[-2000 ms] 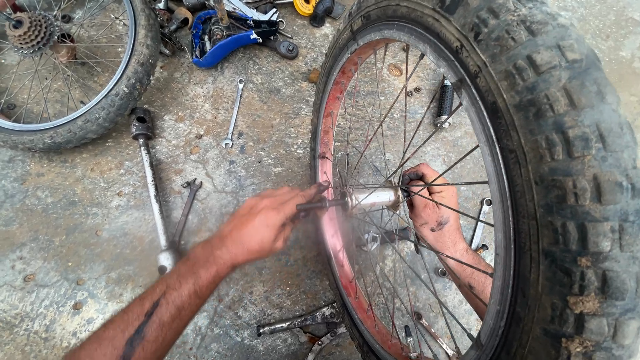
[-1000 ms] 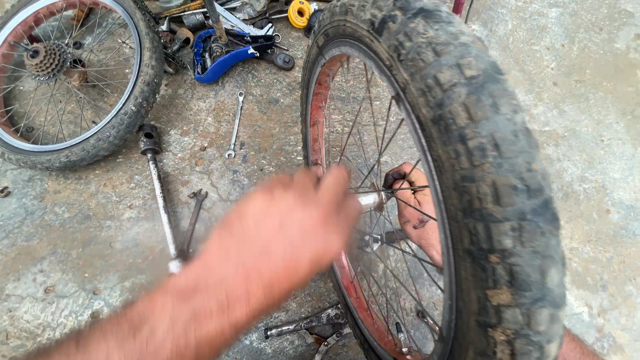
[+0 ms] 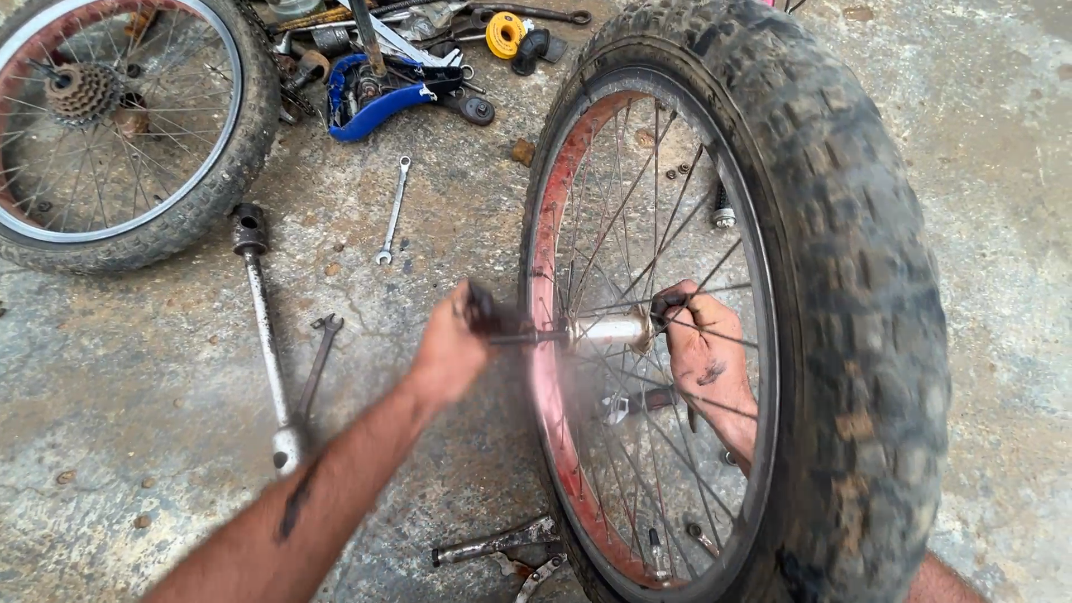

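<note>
A bicycle wheel with a red inner rim and knobby tyre [image 3: 854, 318] stands upright, tilted a little, before me. Its silver hub [image 3: 611, 330] has a dark threaded axle [image 3: 523, 338] sticking out at the left. My left hand [image 3: 456, 335], blurred and blackened at the fingertips, is at the outer end of that axle; whether it grips the axle or a small part there cannot be told. On the far side of the spokes, my right hand [image 3: 703, 343] has its fingers closed on the hub's right end, its forearm passing behind the tyre.
A second wheel [image 3: 193, 209] with a sprocket cluster lies at upper left. On the concrete are a combination wrench [image 3: 394, 209], a long socket handle [image 3: 268, 335], an open-end wrench [image 3: 321, 364] and an adjustable wrench [image 3: 641, 404]. A blue bicycle saddle [image 3: 368, 121] lies by piled tools.
My left hand has moved about the axle's left end, passing in front of it one second ago and now sitting left of it. My right hand stays at the hub's right end.
</note>
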